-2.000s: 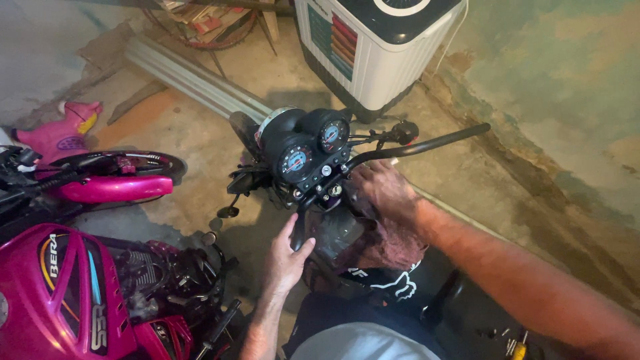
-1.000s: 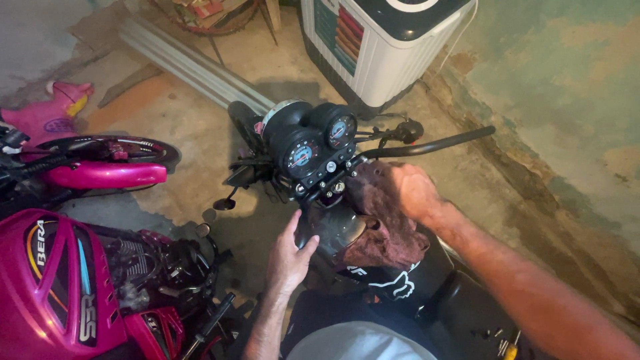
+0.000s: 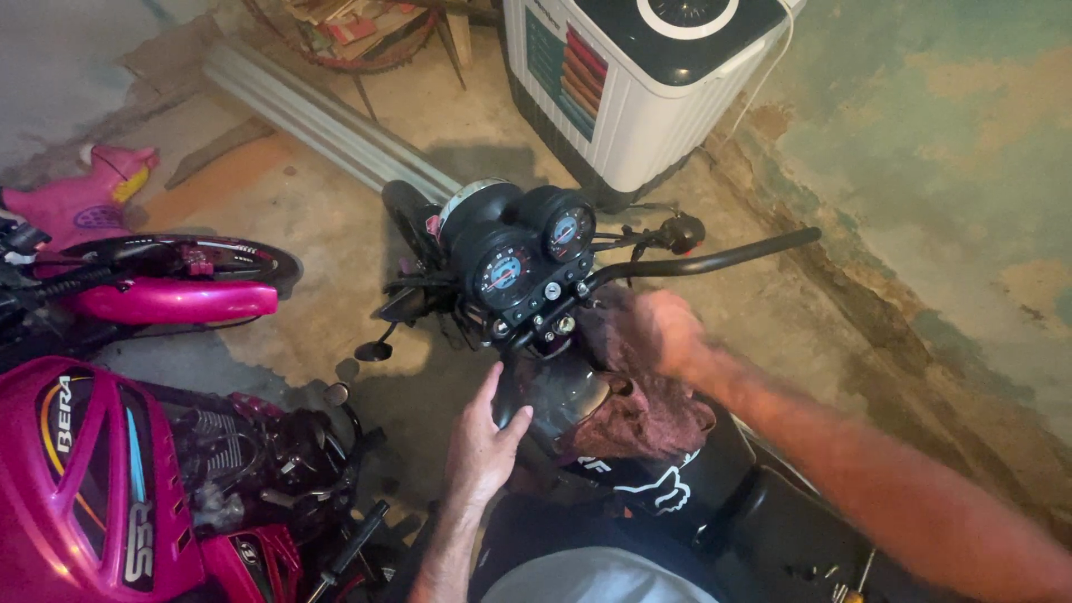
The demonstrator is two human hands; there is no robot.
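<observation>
A motorcycle with two round gauges (image 3: 536, 247) stands in front of me, its bare black handlebar (image 3: 712, 261) reaching to the right. My right hand (image 3: 668, 333), blurred, grips part of a dark reddish-brown cloth (image 3: 649, 419) that drapes over the right side of the black fuel tank (image 3: 557, 389). My left hand (image 3: 494, 431) lies against the tank's left side near the handlebar clamp, thumb apart from the fingers and holding nothing. Below the gauges is the ignition lock (image 3: 564, 325).
A pink motorcycle (image 3: 100, 486) stands close at the left, beside a pink toy animal (image 3: 92, 188). A washing machine (image 3: 628, 100) is beyond the gauges. Long metal strips (image 3: 327, 126) lie on the floor. A turn signal (image 3: 682, 233) sticks out at the right. Small tools (image 3: 850, 595) sit at lower right.
My right hand has moved from close by the handlebar clamp outward to the right, and more of the cloth now lies toward the handlebar. My left hand stays on the tank's left side.
</observation>
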